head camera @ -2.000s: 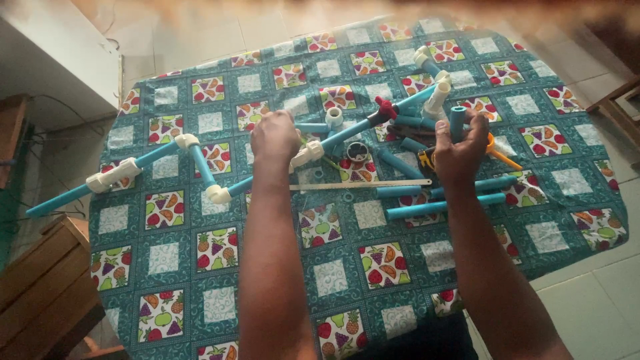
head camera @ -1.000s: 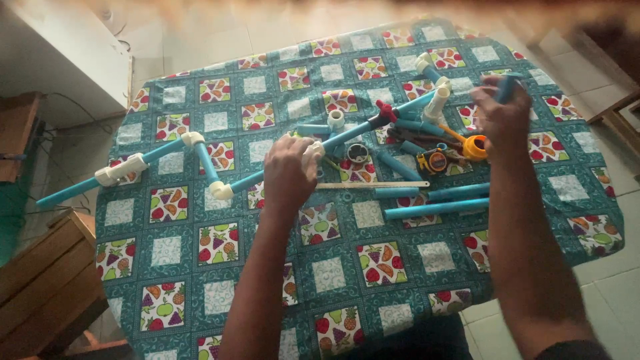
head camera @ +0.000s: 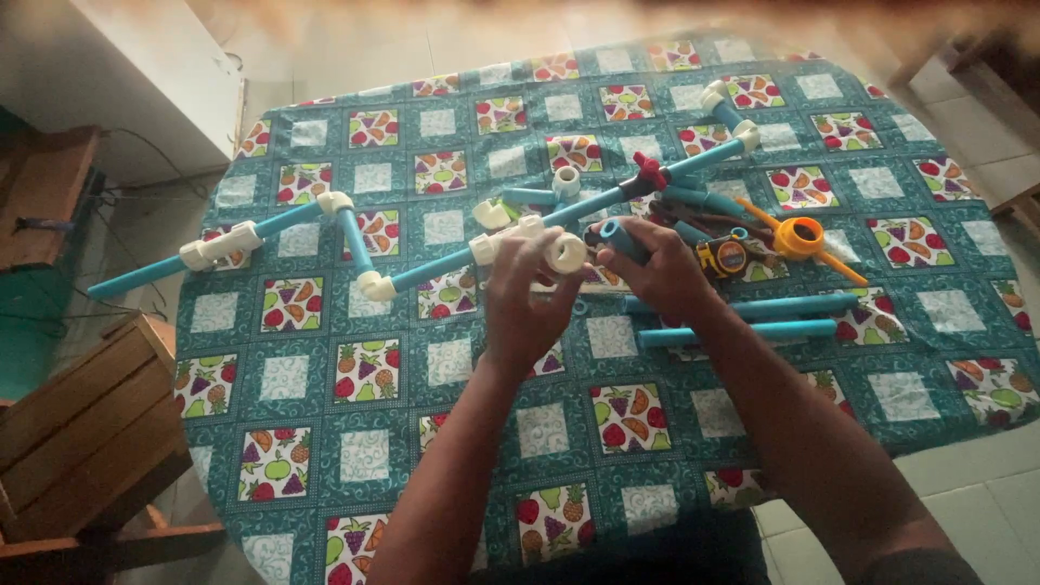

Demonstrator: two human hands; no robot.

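My left hand [head camera: 532, 301] holds a cream plastic pipe fitting [head camera: 566, 253], its round opening turned up. Close to its right, my right hand [head camera: 666, 264] grips a short blue pipe piece [head camera: 622, 239] with its hollow end towards the fitting; the two are apart. Behind both hands runs a jointed assembly of blue pipes [head camera: 431, 269] with cream elbows, white couplings [head camera: 219, 246] and a red-handled valve [head camera: 647, 174]. Two loose blue pipes [head camera: 739, 332] lie below my right hand.
Right of my right hand are an orange two-handled tool [head camera: 799, 236], a yellow and black tape measure [head camera: 723, 255] and a dark-handled tool. An upright cream fitting [head camera: 566, 180] and a cream elbow [head camera: 491, 214] lie behind my left hand. A wooden chair [head camera: 97, 422] stands at the table's left.
My right hand has come back from the table's far right with the blue piece, beside my left hand. My left hand now holds the cream fitting up in view. The orange tool lies uncovered.
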